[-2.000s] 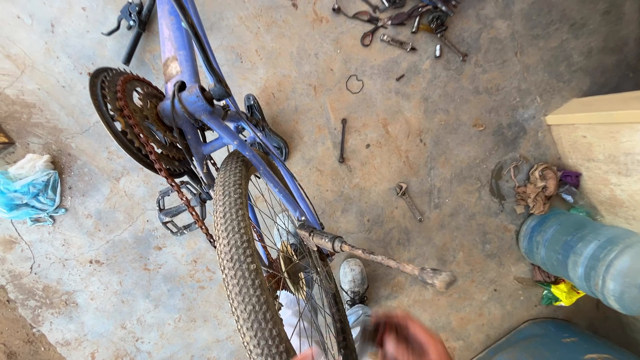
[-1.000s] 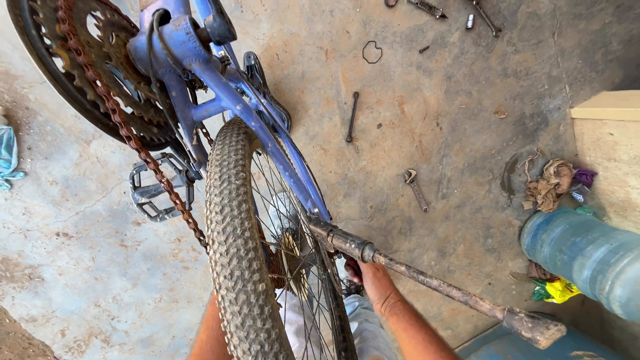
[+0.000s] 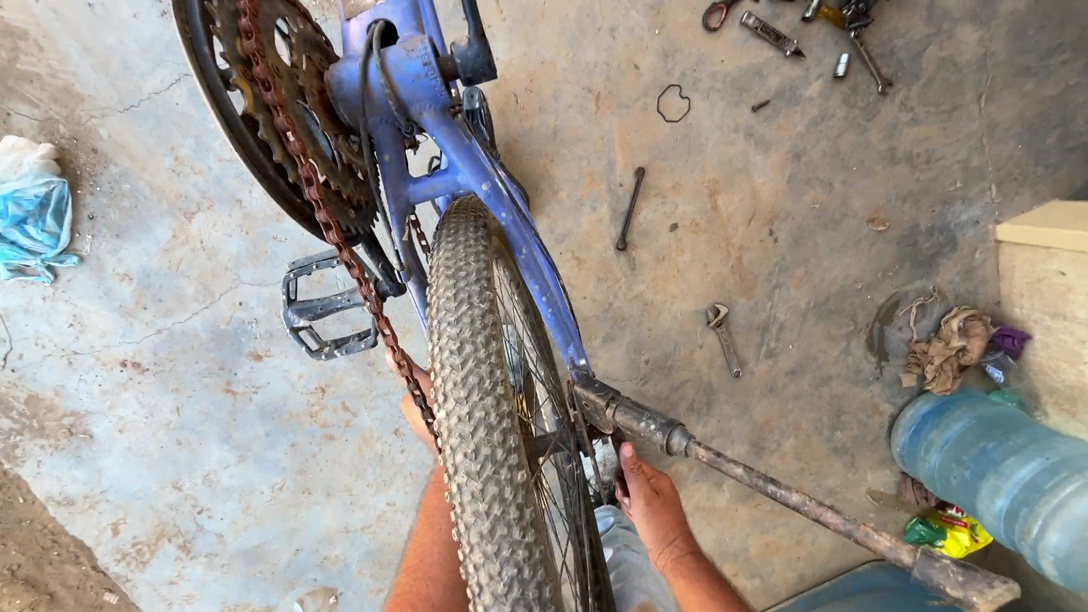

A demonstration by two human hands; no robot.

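The knobby rear tire (image 3: 476,382) of a blue bicycle frame (image 3: 484,183) runs down the middle of the head view. My left hand (image 3: 416,404) is on the wheel's left side, behind the rusty chain (image 3: 314,183) and partly hidden by it and the tire; its grip cannot be made out. Right of the wheel, my right hand (image 3: 650,497) has its thumb up and fingers curled at the hub end, just below a dark metal sleeve (image 3: 633,416) with a long rusty rod (image 3: 799,497). What its fingers touch is hidden. Chainrings (image 3: 314,110) and a pedal (image 3: 327,306) are at upper left.
An open-end wrench (image 3: 631,208) and an adjustable wrench (image 3: 724,340) lie on the concrete floor. More tools (image 3: 854,38) lie at top right. A blue water jug (image 3: 994,476), a brown rag (image 3: 952,348) and a pale block (image 3: 1045,314) are at right, a blue plastic bag (image 3: 34,221) at left.
Two seconds ago a blurred hand was low in the view; now both hands are at the wheel, one on each side. My left hand has come into sight behind the chain. The view has moved closer.
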